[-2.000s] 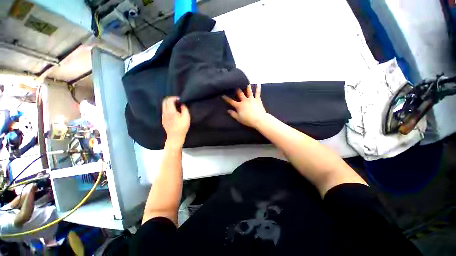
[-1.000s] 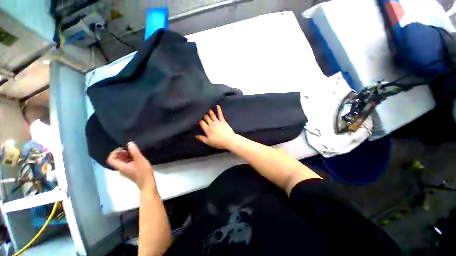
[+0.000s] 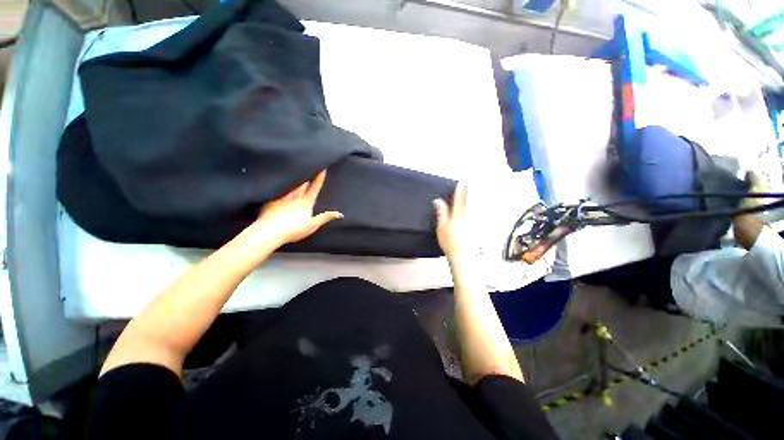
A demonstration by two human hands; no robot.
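Note:
A dark garment [image 3: 215,112] lies wrinkled over the left part of the white padded table [image 3: 413,86]. A smoother, flat dark part of it [image 3: 387,202] runs right, over a long form that is mostly hidden. My left hand [image 3: 297,213] rests on the cloth near the middle, thumb spread, fingertips at the fold's lower edge, not holding anything I can see. My right hand [image 3: 451,222] is at the right end of the flat part, thumb and fingers at its edge; whether it pinches the cloth is unclear.
The iron [image 3: 537,241] rests on whitish cloth at the table's right end, with black lines running right. A blue basket [image 3: 533,309] is below. Beyond are a blue frame [image 3: 634,77], a dark blue form [image 3: 662,168] and another person's arm and pale clothing [image 3: 731,279].
The view has swung right. My left hand has moved from the garment's lower left edge to the middle. My right hand has moved from the middle to the right end. The garment still covers the left part.

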